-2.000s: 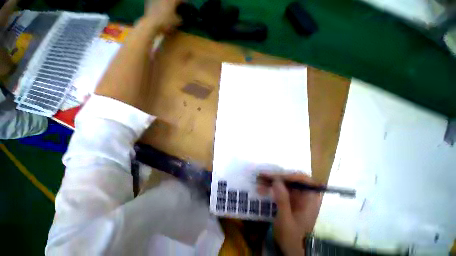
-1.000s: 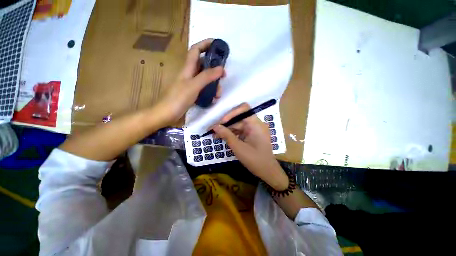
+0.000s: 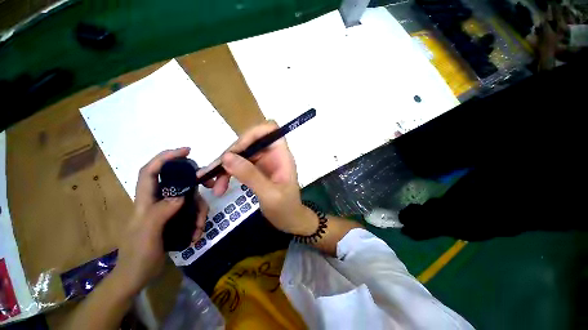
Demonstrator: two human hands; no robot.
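My left hand [image 3: 149, 213] is closed around a black device housing [image 3: 179, 216]. Its end faces up and shows pale digit-like marks. My right hand [image 3: 267, 177] holds black tweezers [image 3: 277, 134] like a pen, with the tips at the upper edge of the device's end. Whether the tips hold a sticker cannot be told. Under my hands lies the white sticker sheet [image 3: 155, 116], mostly bare, with rows of dark stickers [image 3: 222, 219] along its near edge. My left hand and the device hide part of the sheet.
Brown cardboard [image 3: 58, 187] lies under the sheet. A white board [image 3: 335, 90] is at the right, with a grey bracket [image 3: 353, 11] at its far edge. The green conveyor [image 3: 155, 32] runs beyond, carrying a black device [image 3: 95, 36]. Clear plastic film [image 3: 361, 180] lies near the right edge.
The view has turned towards the right. My left hand has brought the device down over the sheet's near part. The tweezer tips have moved from the sticker rows to the device's end.
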